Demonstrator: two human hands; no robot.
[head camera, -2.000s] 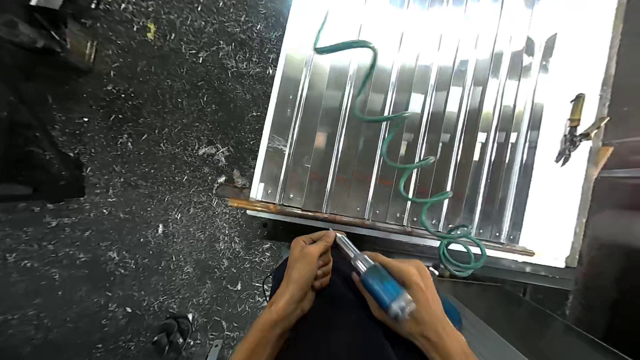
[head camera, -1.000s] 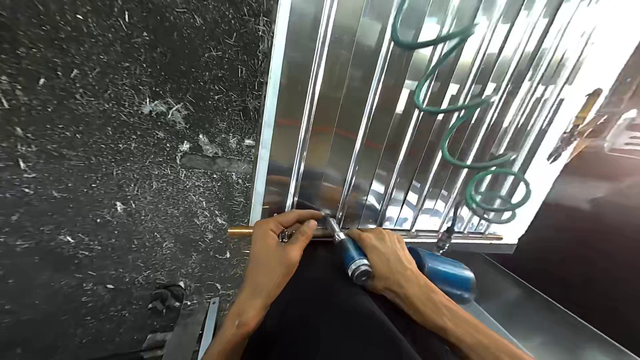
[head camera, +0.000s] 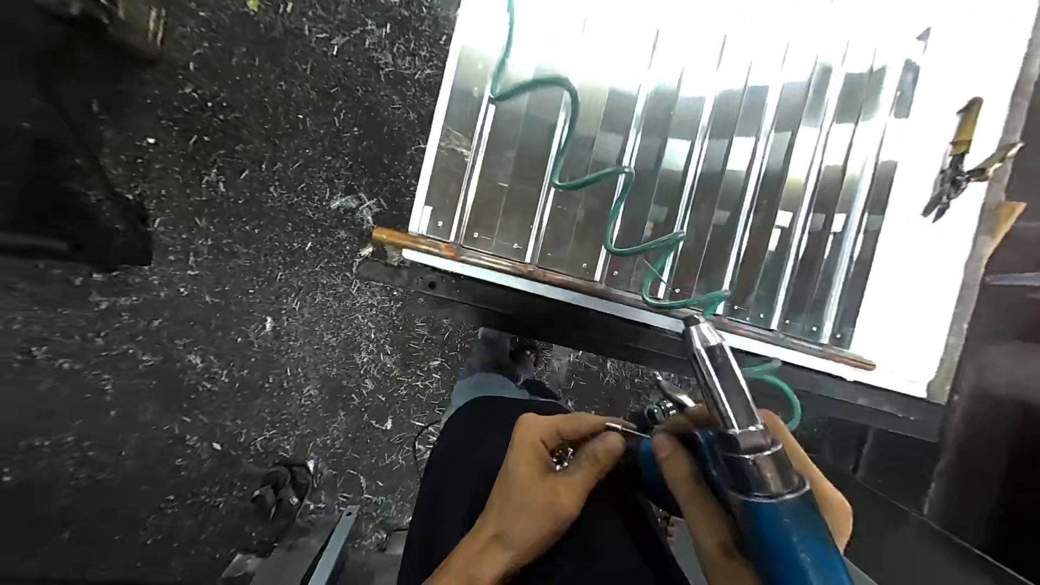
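Note:
A blue pneumatic rivet gun (head camera: 784, 520) with a polished metal nose is gripped in my right hand (head camera: 707, 496), its nose pointing up toward the copper-coloured tube (head camera: 585, 286). My left hand (head camera: 552, 479) pinches a blind rivet (head camera: 624, 428) between thumb and forefinger, with more small metal rivets (head camera: 562, 457) held in the curled fingers. The fingertips of both hands are close together over my lap. A green coiled air hose (head camera: 597, 177) runs across the ribbed sheet-metal panel (head camera: 520, 179) and down behind the gun. The tube lies along the panel's near edge.
Yellow-handled pliers or snips (head camera: 959, 158) lie on the panel's right side. A dark metal beam (head camera: 520, 307) runs under the near edge. Metal shavings cover the dark floor (head camera: 244, 341) at left, where a metal bar (head camera: 333, 544) stands near the bottom.
Both hands have drawn back from the tube and panel edge toward my lap, bringing the rivet gun with them. The view has shifted.

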